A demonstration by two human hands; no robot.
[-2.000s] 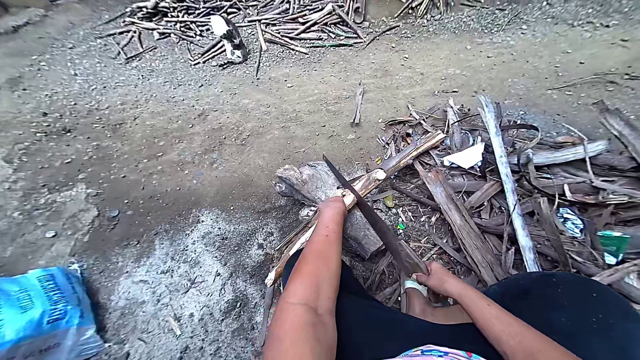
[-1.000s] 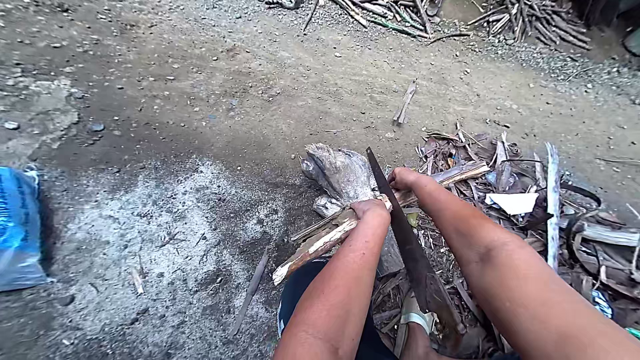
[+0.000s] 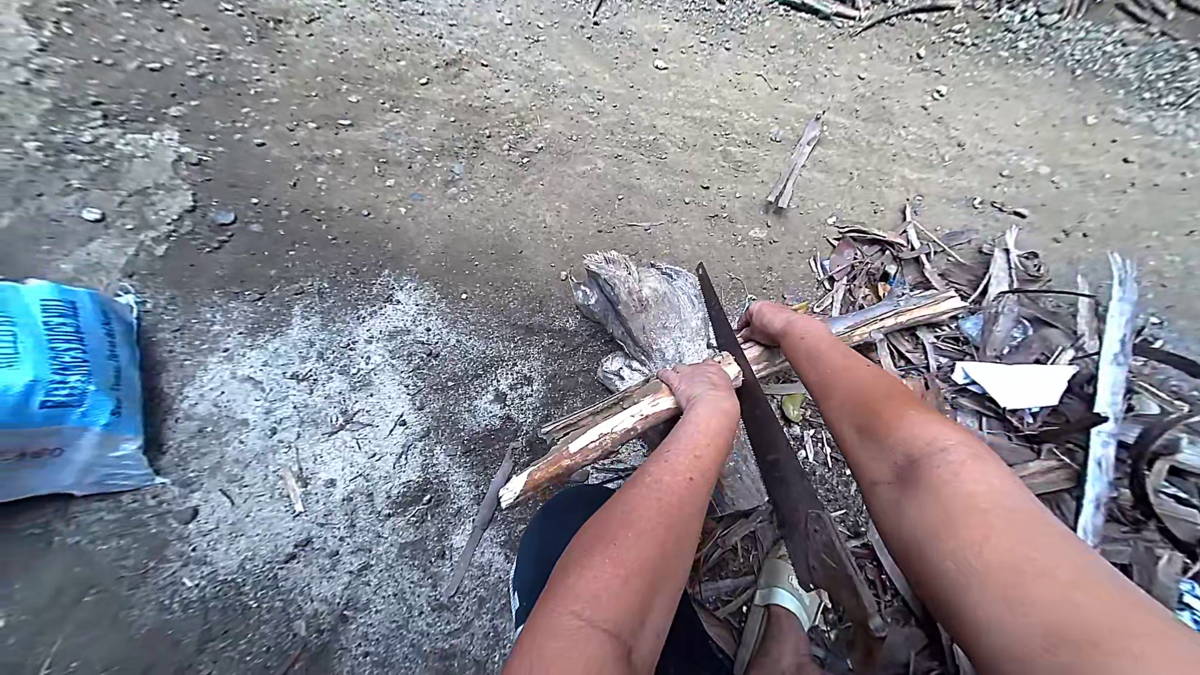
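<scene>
A wooden branch point(image 3: 600, 439) with partly stripped bark lies slanted across a weathered log point(image 3: 656, 314). My left hand point(image 3: 703, 382) grips it near its middle. On the far side of the saw, my right hand point(image 3: 771, 323) holds the branch too, its fingers partly hidden. Between my hands a hand saw point(image 3: 773, 450) with a dark blade rests against the branch, its tip pointing up and away. The saw's handle end lies low, near my sandalled foot point(image 3: 786, 600), with no hand on it.
Bark, sticks and scraps form a heap at the right, with a pale stick point(image 3: 1111, 394) and a white scrap point(image 3: 1020, 382) on it. A blue and white plastic sack point(image 3: 70, 394) stands at the left. A loose wood piece point(image 3: 795, 164) lies on the dirt beyond.
My right hand has let go of the saw's handle and moved forward onto the branch. The left hand still grips the branch. The view has shifted.
</scene>
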